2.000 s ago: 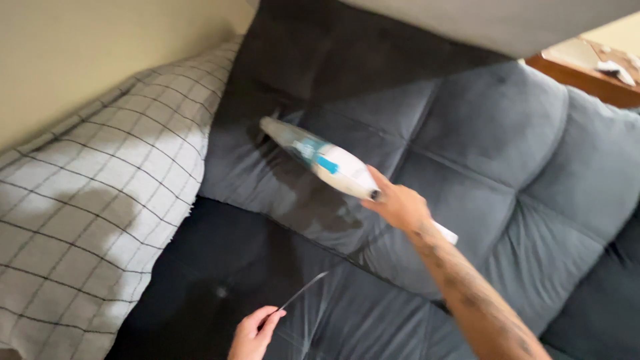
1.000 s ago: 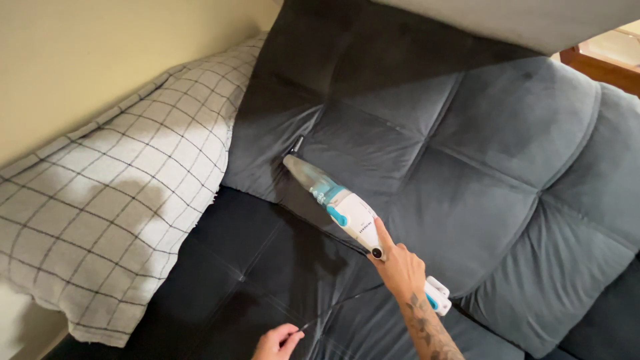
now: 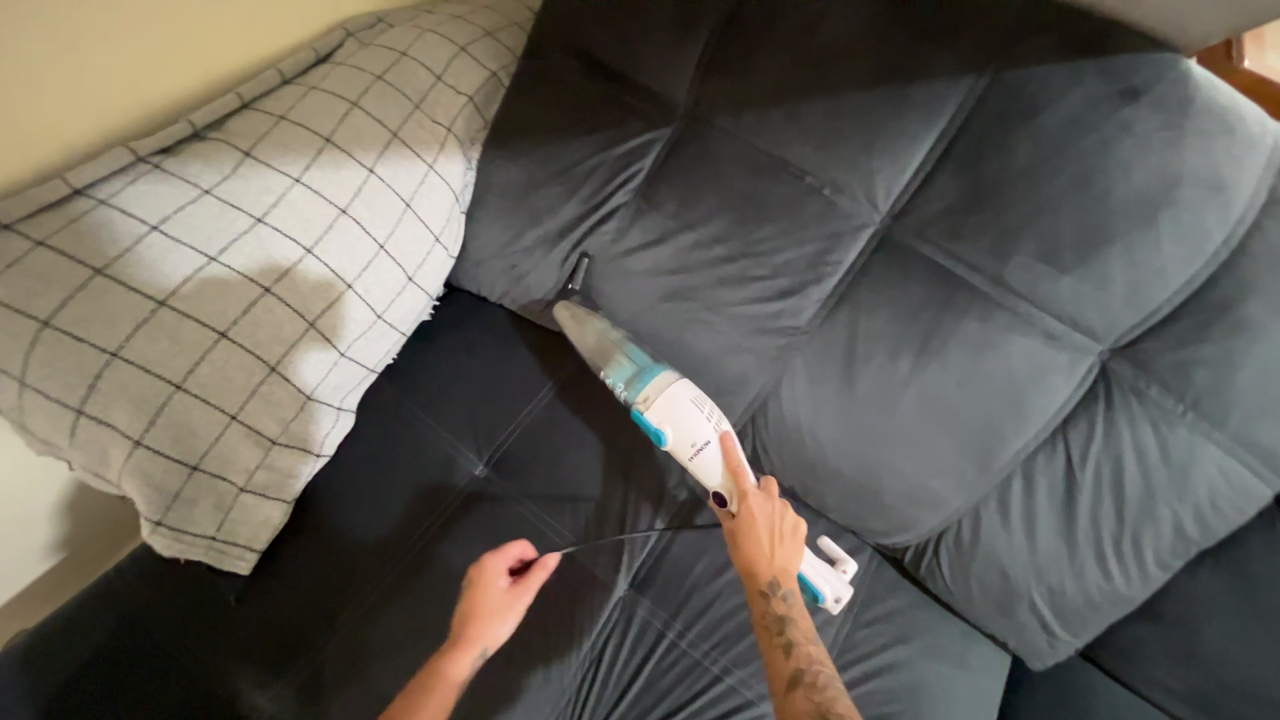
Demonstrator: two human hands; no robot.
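Note:
My right hand is closed around the handle of a white and blue handheld vacuum cleaner. The vacuum's clear front tapers up and left to a dark nozzle, which rests on the lower left part of the grey sofa backrest, close to the seam with the seat. Between the thumb and fingers of my left hand is a thin dark cord, which runs right towards the vacuum's handle. The left hand is above the dark sofa seat.
A white pillow with a dark grid pattern leans at the left, along a cream wall. Part of a brown wooden piece shows at the top right. The backrest and seat are tufted.
The vacuum nozzle has moved down the backrest to near its lower seam, with my right hand still on the handle. My left hand still holds the cord.

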